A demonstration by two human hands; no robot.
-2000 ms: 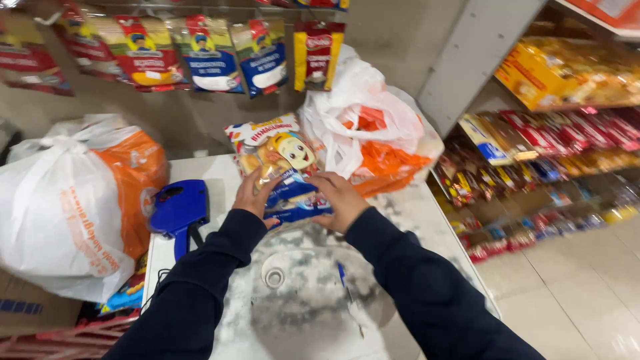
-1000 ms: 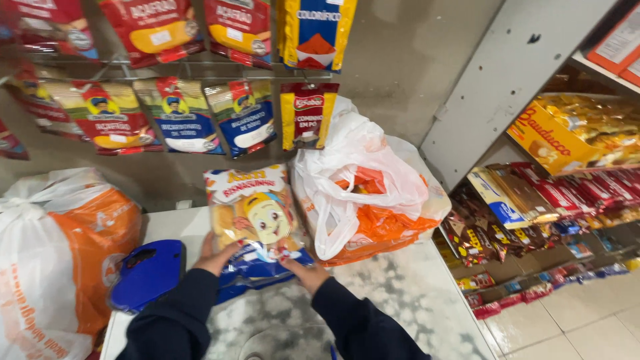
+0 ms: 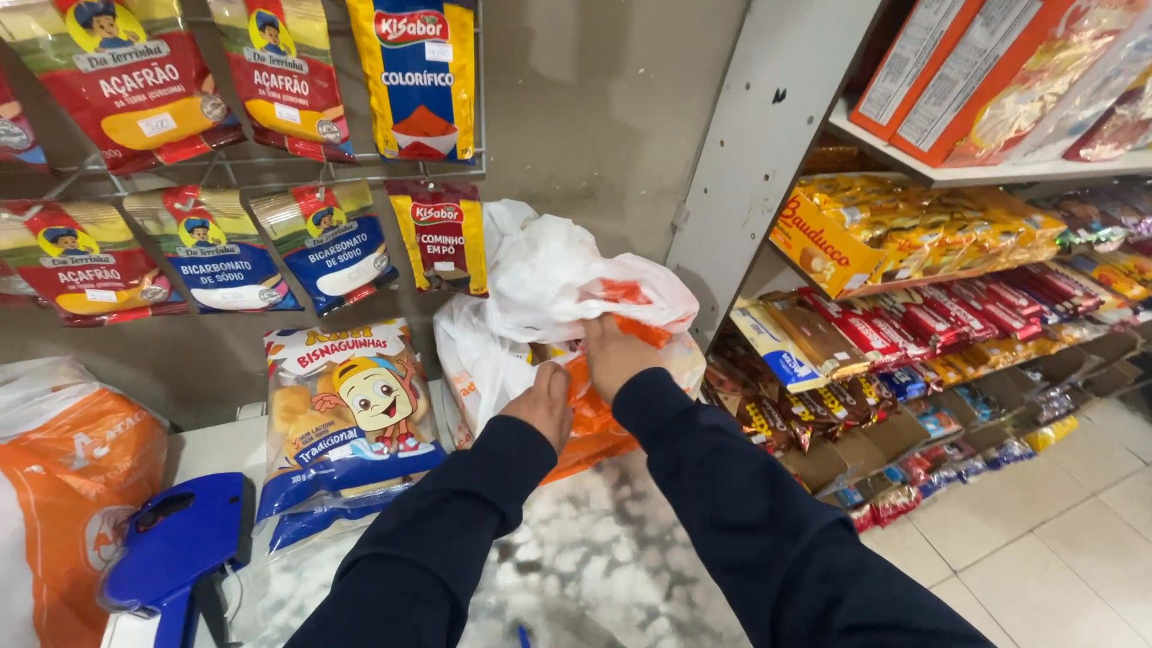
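Observation:
A white and orange plastic shopping bag (image 3: 531,288) stands on the counter against the wall, its mouth partly parted. My right hand (image 3: 619,355) grips the crumpled plastic at its rim. At the bag's front left edge is my left hand (image 3: 547,405), fingers curled against the plastic; its fingertips are partly hidden. Packaged goods show faintly inside. Left of the bag, a clear and blue packet of bread rolls (image 3: 346,423) lies face up, touched by neither hand. A blue handheld price labeler (image 3: 180,549) lies farther left.
Another full shopping bag (image 3: 81,486) stands at the left. Spice packets (image 3: 418,81) hang on a wire rack (image 3: 297,166) above the counter (image 3: 612,540). A perforated metal upright (image 3: 765,135) and shelves of sweets (image 3: 927,315) are at the right, above a tiled floor (image 3: 1044,522).
My hands have let go of the bread roll packet, which now lies on the counter, and have moved right onto the shopping bag. The bag's top is pulled up and spread differently.

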